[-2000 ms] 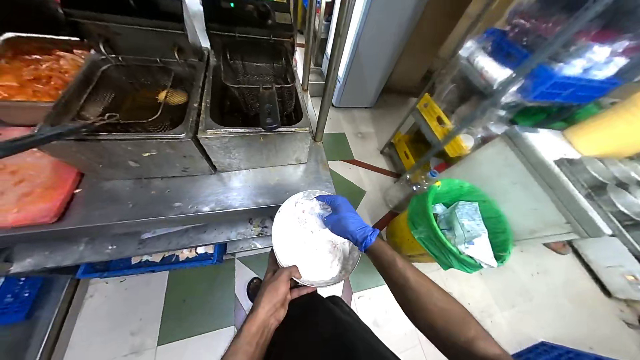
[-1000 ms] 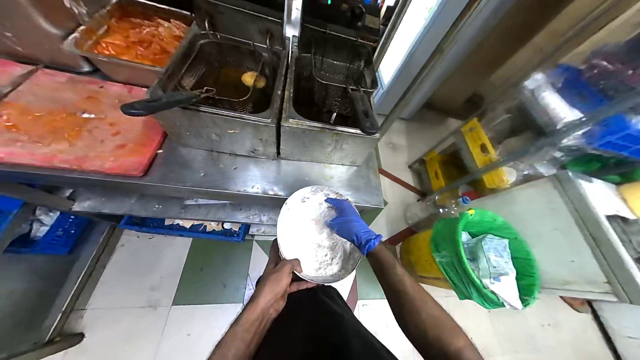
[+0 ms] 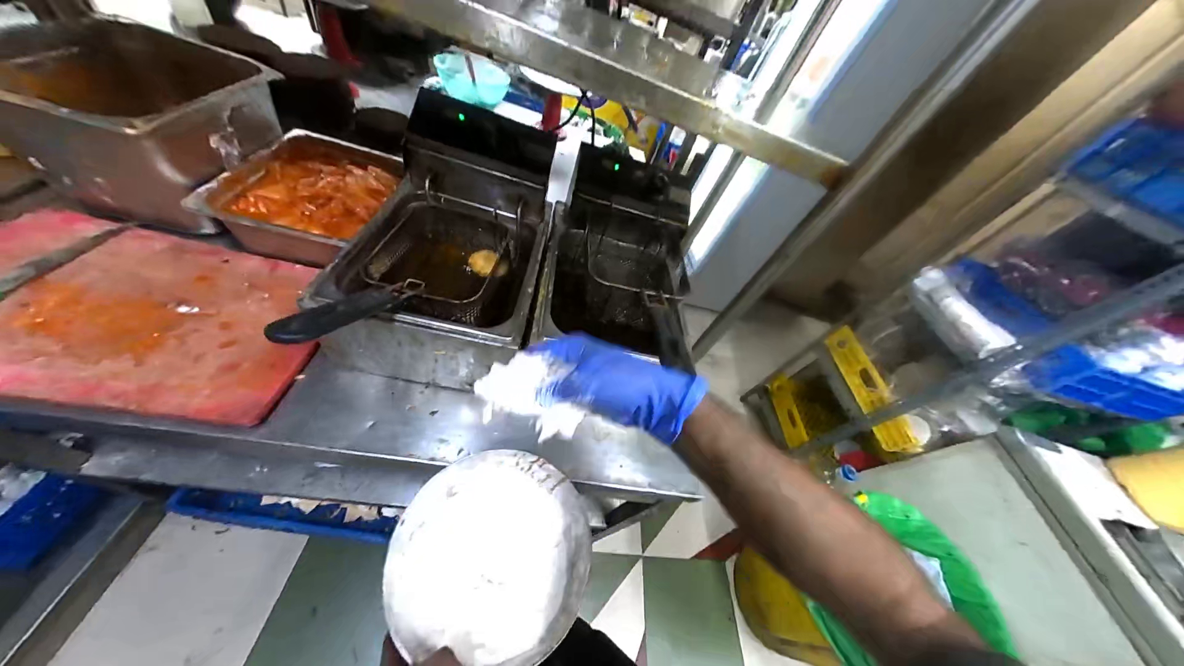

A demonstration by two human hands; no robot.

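My right hand point(image 3: 615, 384), in a blue glove, holds a clump of white flour-coated food point(image 3: 523, 388) above the steel counter edge, in front of the two fryers. Below it, my bare left hand point(image 3: 435, 659) grips the near rim of a round metal bowl point(image 3: 488, 564) whose inside is white with flour; most of that hand is hidden. The left fryer point(image 3: 444, 259) holds a wire basket in dark oil with a round golden piece point(image 3: 487, 264), its black handle point(image 3: 338, 314) pointing left. In the right fryer point(image 3: 610, 268) sits another basket.
A steel pan of orange-coated strips point(image 3: 314, 194) stands left of the fryers, beside a large steel container point(image 3: 139, 111). A stained red cutting board point(image 3: 157, 324) lies on the counter. A metal shelf post crosses overhead. At right are a green-lined bin point(image 3: 962, 573) and yellow crates point(image 3: 865, 388).
My right hand has come up out of the bowl and now holds a white clump in front of the fryers. My left hand still holds the bowl. The view has shifted.
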